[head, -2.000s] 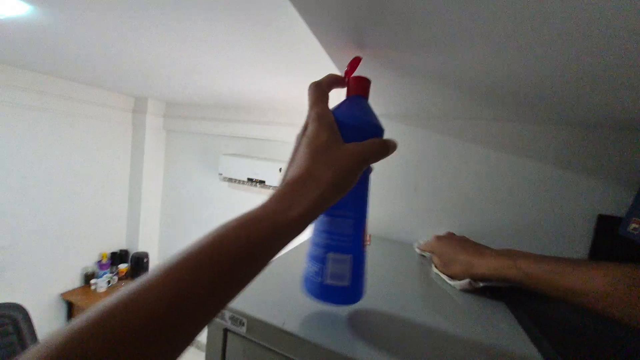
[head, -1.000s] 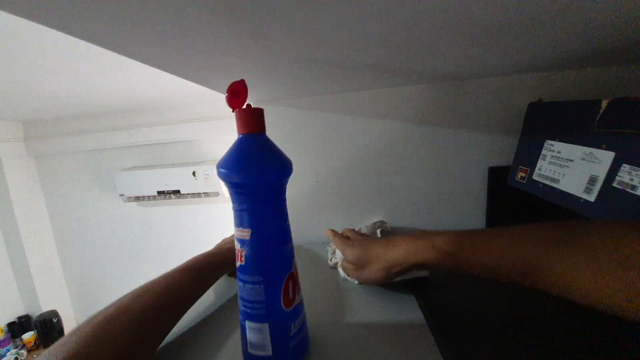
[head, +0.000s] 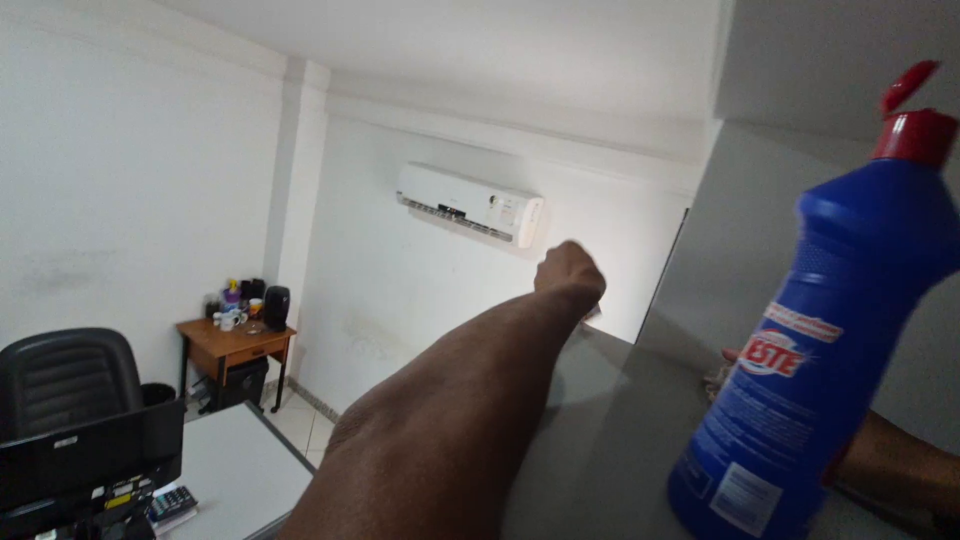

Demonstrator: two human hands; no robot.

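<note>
A blue plastic bottle of cleaner [head: 817,322] with its red flip cap up stands close to the camera on the grey metal cabinet top [head: 600,420], leaning in the tilted view. My left hand [head: 570,270] reaches to the far left edge of the cabinet, back of the hand toward me. Its fingers are mostly out of sight, and a small thing shows under the wrist, too little to name. Behind the bottle, my right hand [head: 731,355] is largely hidden; a fingertip shows over a crumpled whitish cloth [head: 716,382], and the forearm comes out at the bottle's right.
An air conditioner [head: 469,206] hangs on the far wall. Down at left are a black office chair [head: 67,375], a monitor [head: 90,465], a desk [head: 232,457] with a calculator [head: 172,502], and a small wooden table [head: 240,345] bearing cups and a black speaker.
Two seconds ago my left hand held the bottle up; it has let go, and the bottle stands on the cabinet. The view has swung left.
</note>
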